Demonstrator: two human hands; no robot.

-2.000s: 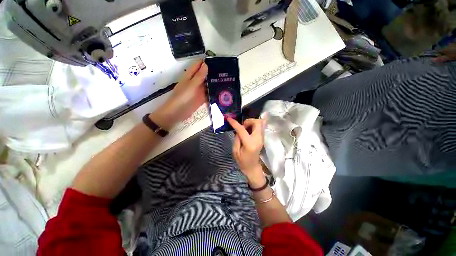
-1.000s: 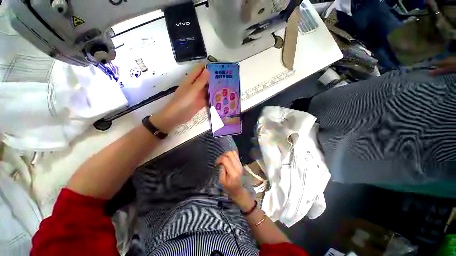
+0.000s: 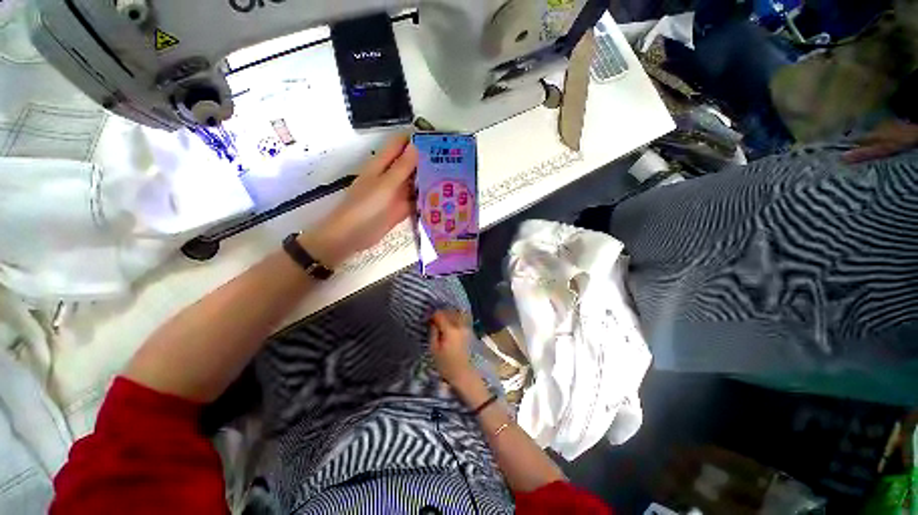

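My left hand [image 3: 383,204] holds a smartphone [image 3: 447,206] by its left edge over the table's front edge. Its lit screen shows a pink and purple picture with a round pattern. My right hand [image 3: 450,340] is over my lap below the phone, its fingers curled in; whether it holds anything is not clear. A second phone [image 3: 371,75] with a black screen and "vivo" lettering lies on the machine bed. White cloth [image 3: 191,186] with stitch lines lies left of and under the lit needle area.
The sewing machine [image 3: 302,8] spans the top. A tan strip [image 3: 576,96] stands at the table's right end. A white garment bundle [image 3: 579,332] hangs right of my lap. Another person's striped-clothed legs and a hand [image 3: 886,142] are at the right.
The phone screen has turned from dark to a bright pink and purple picture. My right hand has left the screen and moved down and left to my lap, its fingers now curled.
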